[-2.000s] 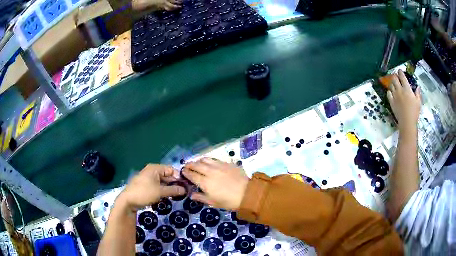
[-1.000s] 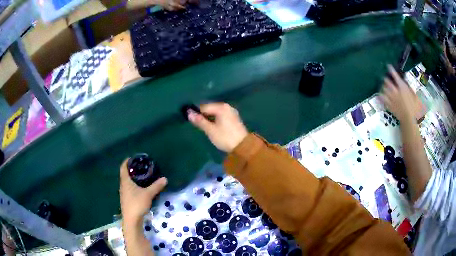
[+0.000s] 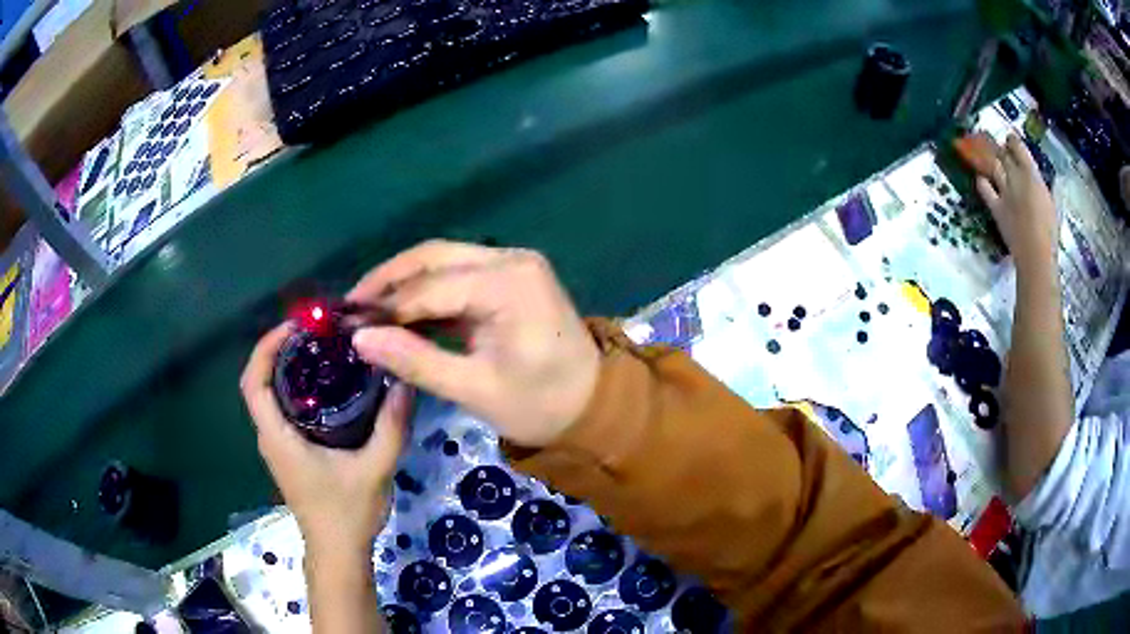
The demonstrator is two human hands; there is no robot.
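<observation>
My left hand (image 3: 328, 477) is wrapped around a black cylindrical unit (image 3: 325, 390), held upright over the near side of the green belt. Red light glows at the unit's far top edge, with a fainter red spot lower on its top face. My right hand (image 3: 496, 334) is at the unit's top right edge, thumb and fingertips close together; whether a small piece is between them cannot be made out. Large black discs (image 3: 542, 525) lie in rows on clear film just below my hands, with small black dots (image 3: 434, 440) beside them.
Other black units stand on the green belt (image 3: 558, 186) at lower left (image 3: 124, 495) and upper right (image 3: 882, 82). A black pocketed tray (image 3: 409, 56) is across the belt. At right, another person's hand (image 3: 1019, 198) is near small dots, with black rings (image 3: 960, 353) nearby.
My right hand has come back from over the belt, where it held a small black piece, to the unit's top. My left hand has raised the unit slightly. The view has shifted.
</observation>
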